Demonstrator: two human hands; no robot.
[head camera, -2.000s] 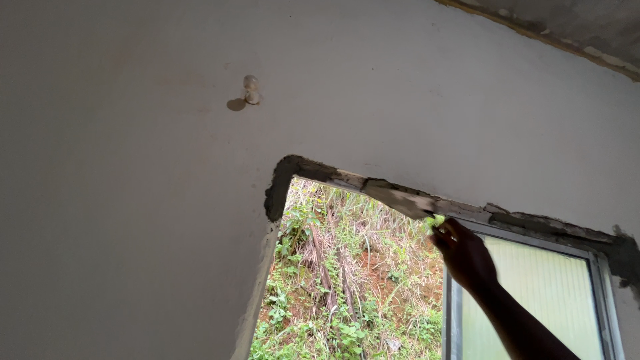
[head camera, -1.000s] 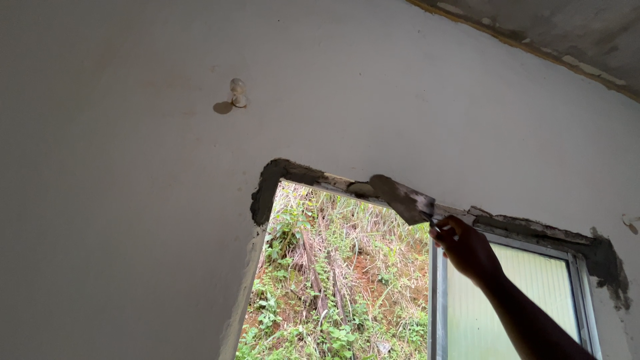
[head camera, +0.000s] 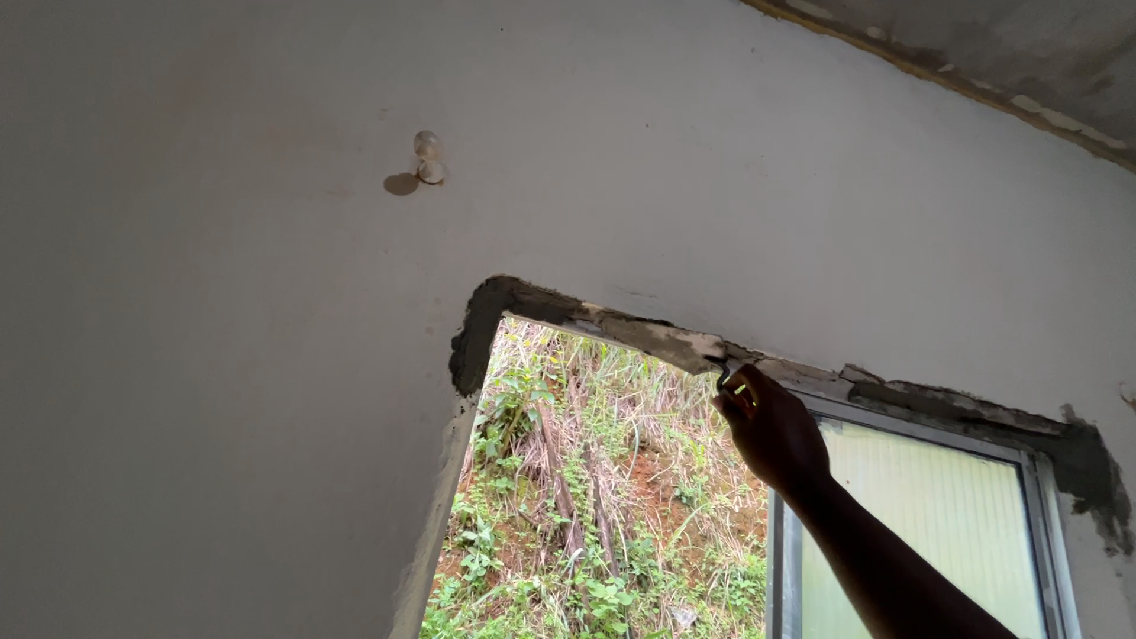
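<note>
My right hand reaches up from the lower right, closed around the handle of a trowel. The blade lies along the upper edge of the window opening, pointing left, and its outline partly blends with the rough edge. Dark wet mortar covers the opening's upper left corner. More mortar runs along the top edge to the right, above the window frame, down to a dark patch at the right corner. My left hand is out of view.
A sliding window panel with ribbed glass fills the right part of the opening. Through the left part shows a bank with plants. A pale round fitting sticks out of the grey wall. The ceiling edge crosses the upper right.
One second ago the trowel blade was tilted and clearly visible over the top edge; now it lies along that edge. The right hand still holds the trowel.
</note>
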